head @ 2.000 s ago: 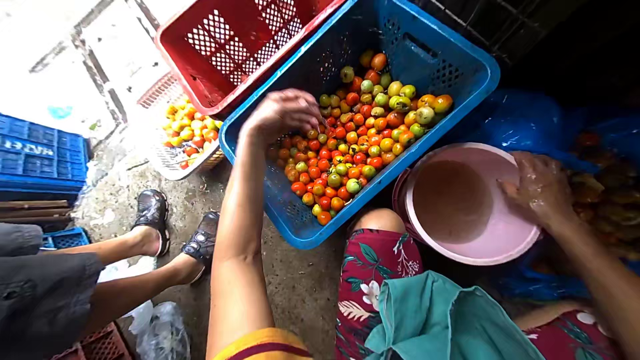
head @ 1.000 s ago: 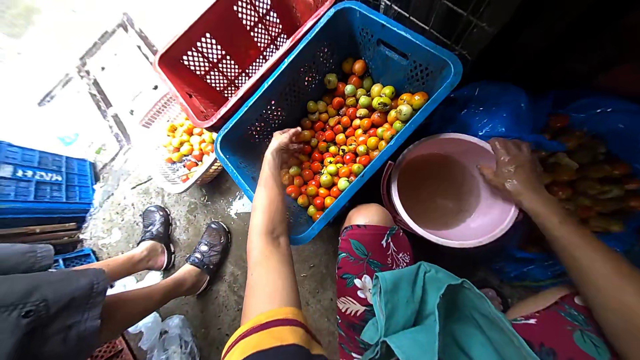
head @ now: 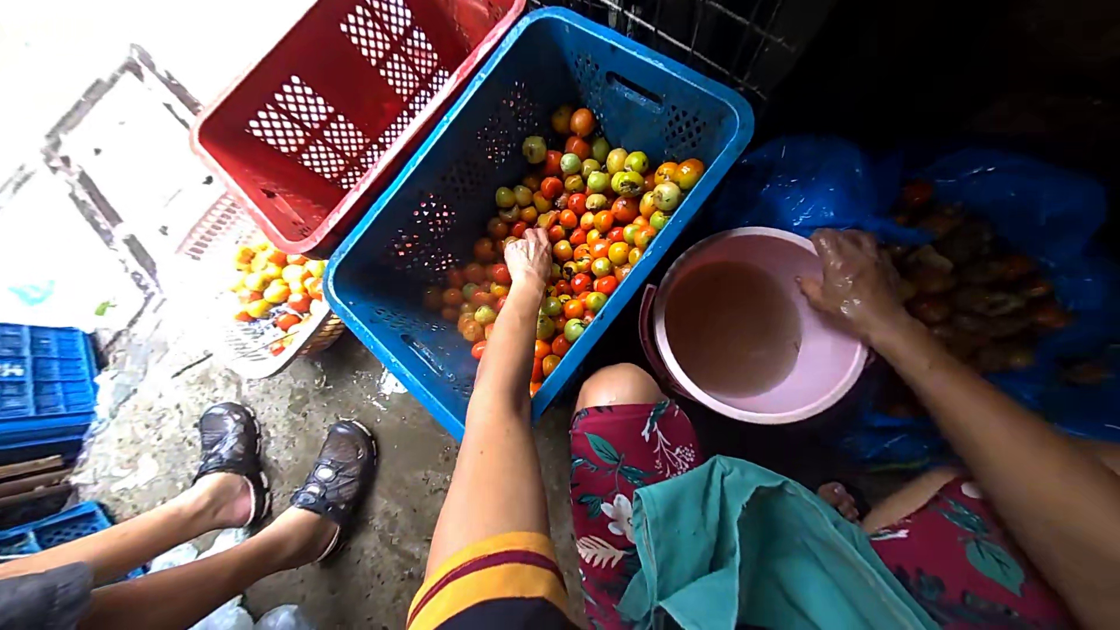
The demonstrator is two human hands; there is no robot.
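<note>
Many red, orange and green tomatoes [head: 604,219] lie heaped in a blue plastic crate [head: 376,236]. My left hand [head: 528,259] reaches down among them with its fingers bent; whether it grips a tomato is hidden. A pink plastic bucket [head: 818,376] with murky brown water [head: 733,328] stands tilted to the right of the crate. On its right rim rests my wet right hand [head: 849,280], its thumb inside and the other fingers over the outside. A teal cloth [head: 770,542] lies across my lap.
An empty red crate [head: 306,192] adjoins the blue one. Left of it is a basket of tomatoes [head: 276,284]. Blue plastic sheeting [head: 805,184] with dark, soft-looking produce [head: 971,289] lies at right. Another person's feet in dark clogs [head: 332,472] and stacked blue crates [head: 44,376] are at left.
My left hand has gone from above the crate's left part down into the tomatoes, and farther in since one second ago. My right hand has stayed at the bucket's rim.
</note>
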